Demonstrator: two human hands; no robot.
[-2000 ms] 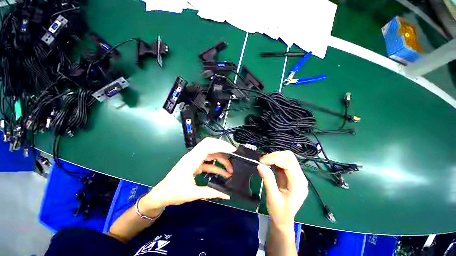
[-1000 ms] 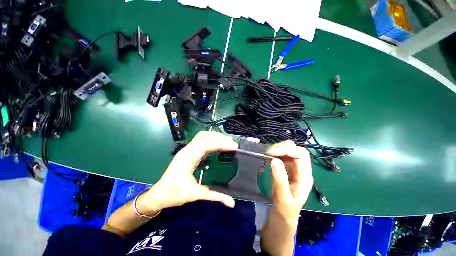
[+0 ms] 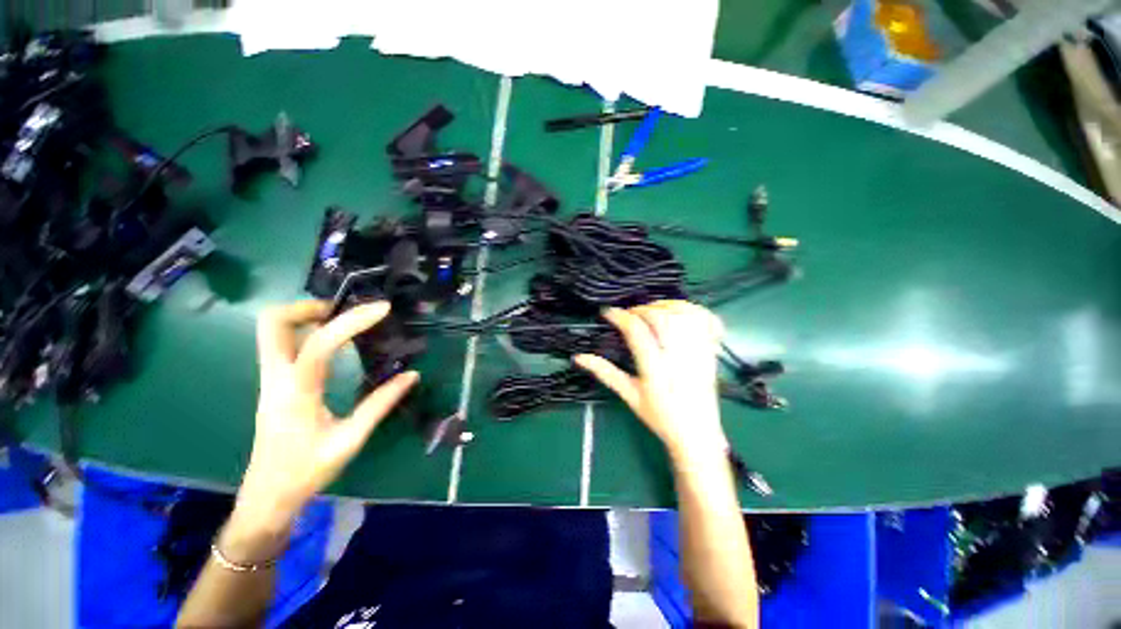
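A group of black bracketed heads with small blue patches lies left of centre on the green mat. Their coiled black leads lie to the right. My left hand is beside the nearest heads, thumb and fingers apart, with a black head lying between the fingertips. My right hand is over the near edge of the coils, thumb and fingertips apart at a dark hank. Both hands look open. The parts near them are blurred, and my right hand hides some of the cable.
A large black tangle of assemblies fills the left side. Blue-handled cutters and a black stick lie near white paper. A blue box is at back right. Blue bins stand below the edge.
The black bracket held between both hands is no longer held up. My hands have moved apart, left over the heads, right over the coils. The view has shifted; the bench things appear further left.
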